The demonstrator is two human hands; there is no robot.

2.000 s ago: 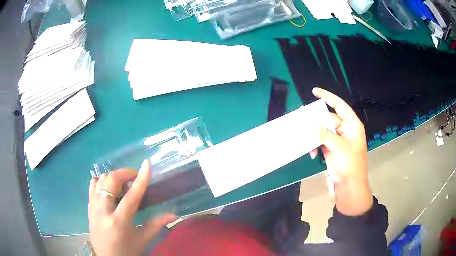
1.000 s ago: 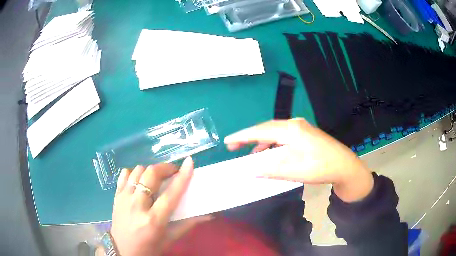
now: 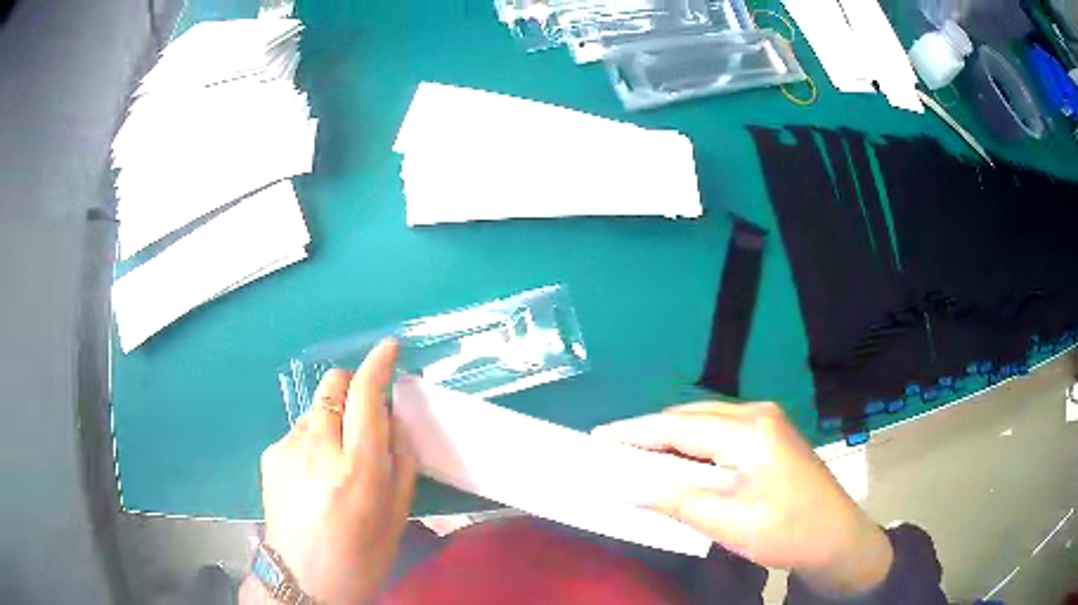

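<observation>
A long white insert card [image 3: 538, 467] is held at the near edge of the table, slightly bent. My right hand [image 3: 757, 485] grips its right part between thumb and fingers. My left hand [image 3: 343, 473] is at its left end, thumb and fingers against it. A clear blister tray [image 3: 497, 343] lies on the green table just beyond the card, partly hidden by my left hand. A single black strip [image 3: 735, 305] lies right of the tray. Whatever lies under the card is hidden.
Fanned white cards lie at the left [image 3: 213, 177] and top middle [image 3: 550, 166]. A dark mass of black strips [image 3: 934, 284] with blue tabs covers the right. Clear packs [image 3: 703, 69], a yellow rubber band [image 3: 804, 89], a thin stick [image 3: 955, 125] and a white bottle [image 3: 940, 56] are at the far side.
The card has tilted, its right end now nearer me. My right hand has moved nearer me and closed on the card. The whole view has shifted, so table items appear further right.
</observation>
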